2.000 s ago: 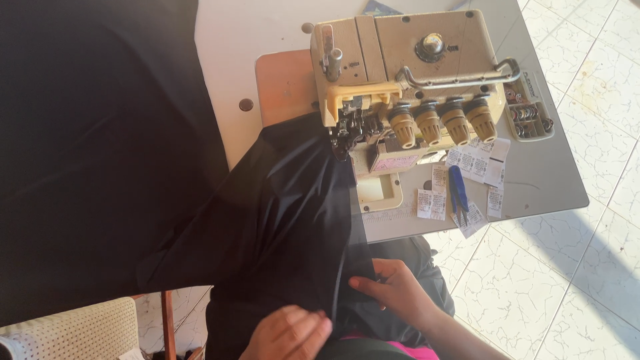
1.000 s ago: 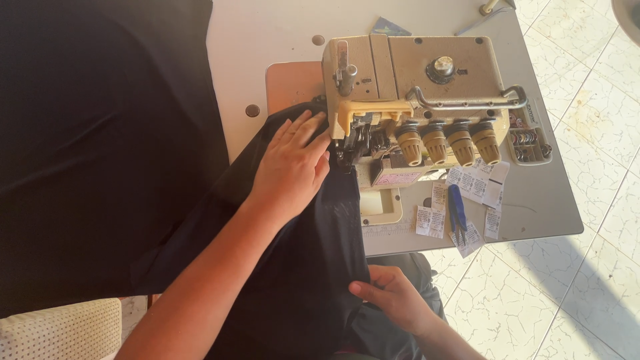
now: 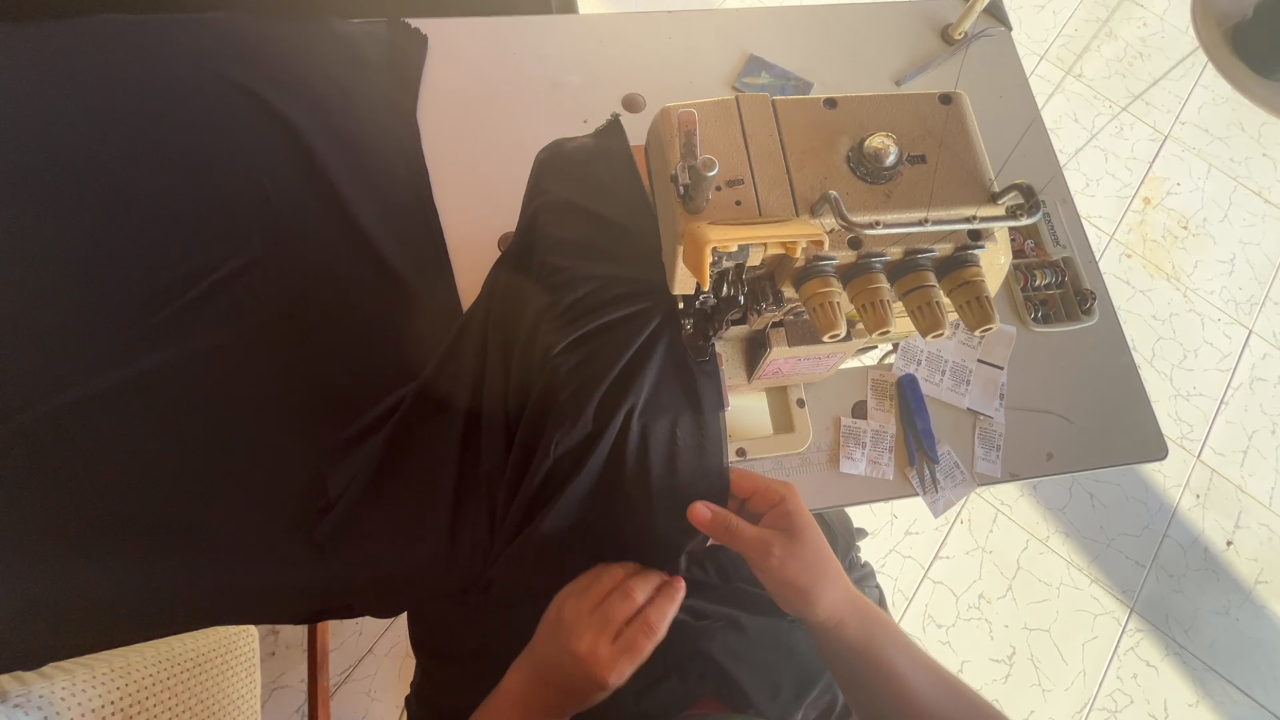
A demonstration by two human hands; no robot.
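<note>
Black fabric runs from the left of the table to the needle area of a beige overlock sewing machine, its right edge passing beside the presser foot. My right hand pinches that edge between thumb and fingers, just below the machine's front plate. Lower and to the left, my left hand rests on the cloth with fingers bent; whether it grips a fold cannot be told. Blue-handled thread snips lie on printed labels right of the machine.
A compartment tray with bobbins sits near the right edge of the white table. Tension knobs jut from the machine's front. A blue scrap lies behind it. At lower left is a perforated cream chair.
My left hand has come down from beside the presser foot to the lower part of the cloth. The fabric's upper end now reaches farther back along the machine's left side.
</note>
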